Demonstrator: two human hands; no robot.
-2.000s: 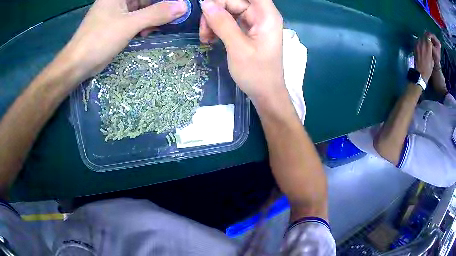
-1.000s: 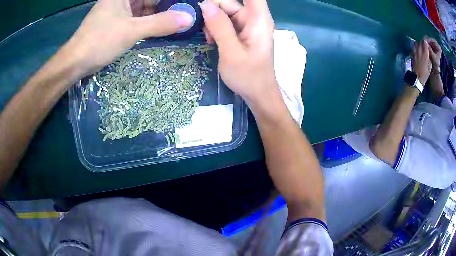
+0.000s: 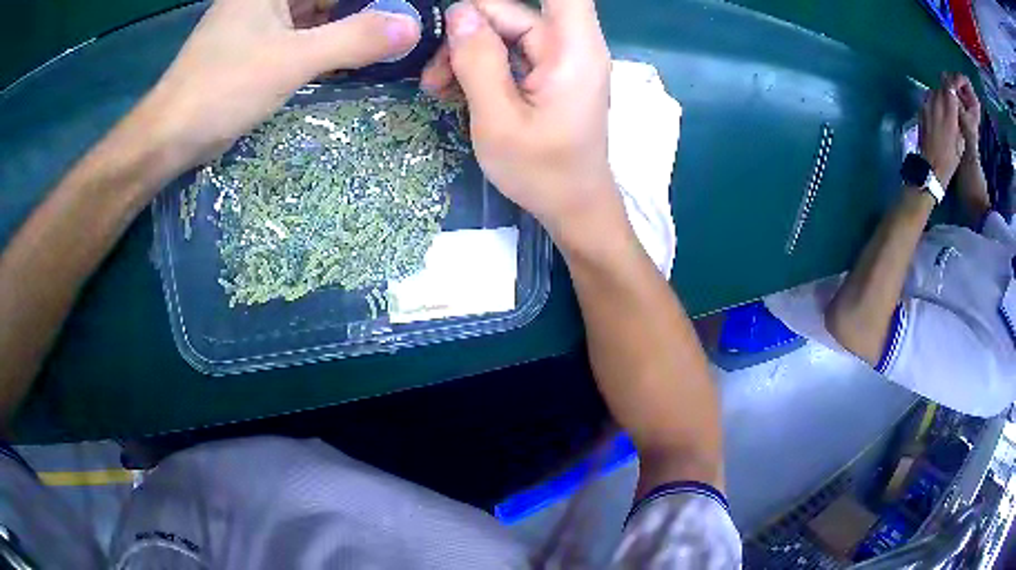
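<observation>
A round black speaker driver (?) (image 3: 421, 42) with a pale centre is at the top edge, partly cut off. My left hand (image 3: 295, 45) holds it, the thumb on its pale centre. My right hand (image 3: 518, 95) is at its right edge, thumb and index finger close together beside a tiny silvery strip (image 3: 438, 19); whether the fingers grip the strip cannot be told. Below the hands lies a clear parts tray (image 3: 279, 351) with a heap of green bits (image 3: 334, 212) and a white slip (image 3: 457, 273) inside.
A crumpled white cloth or paper (image 3: 646, 145) lies right of the tray on the green bench (image 3: 746, 189). Another person's forearms and hands (image 3: 945, 134) are at the far right. A blue stool (?) (image 3: 758, 328) and a blue crate edge (image 3: 568, 481) are below the bench edge.
Since two seconds ago, my right hand has shifted slightly left and stays at the driver's edge. The driver moved down, then slightly up again. A silvery strip now shows at its right edge.
</observation>
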